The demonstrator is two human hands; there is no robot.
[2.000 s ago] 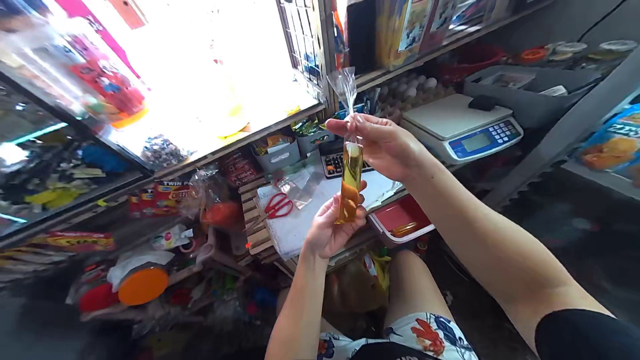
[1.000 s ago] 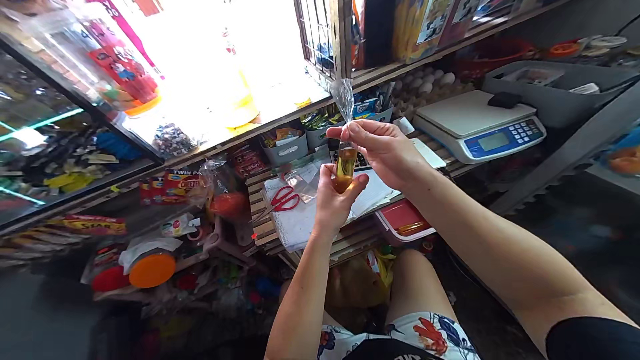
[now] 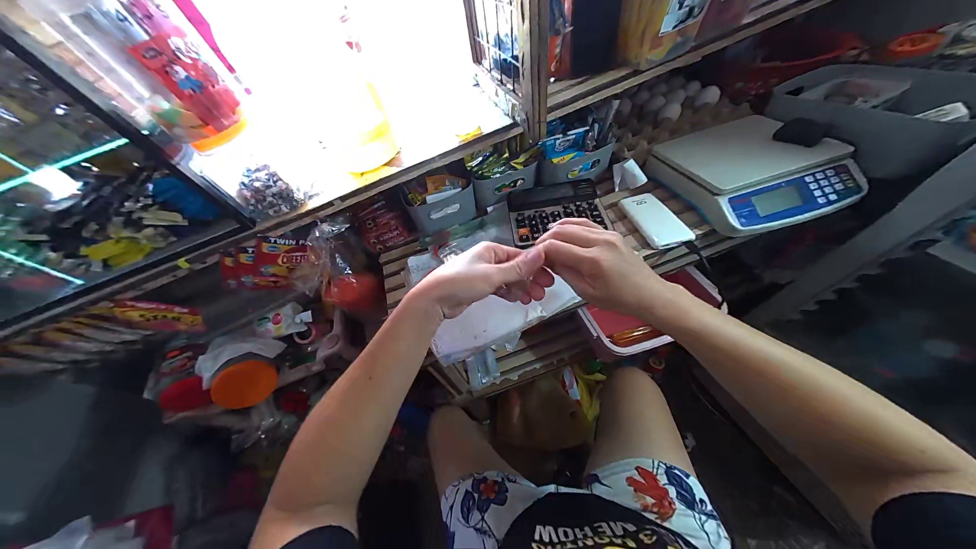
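Observation:
My left hand (image 3: 488, 278) and my right hand (image 3: 602, 267) meet at the fingertips above the slatted wooden shelf. Whatever lies between the fingers is too small or too hidden to make out. Beneath them lies a white sheet (image 3: 476, 328), with a clear plastic piece (image 3: 483, 367) at its lower edge. Just behind my fingers is a calculator (image 3: 560, 210); a white power bank (image 3: 656, 221) lies to its right. Amber packets (image 3: 637, 335) rest in a red tray with a white rim (image 3: 621, 352), below my right wrist.
A digital weighing scale (image 3: 762, 168) stands at right, before a grey bin (image 3: 884, 114). Eggs (image 3: 671, 103) sit in a tray behind. Small grey baskets (image 3: 442, 213) of sachets line the shelf's back. A glass case (image 3: 114, 191) borders the left; an orange-lidded jar (image 3: 244, 381) is lower left.
The tied clear bag of amber liquid, earlier held upright between my hands, no longer shows in them. My hands have come together at the fingertips. The red scissors seen earlier are out of sight.

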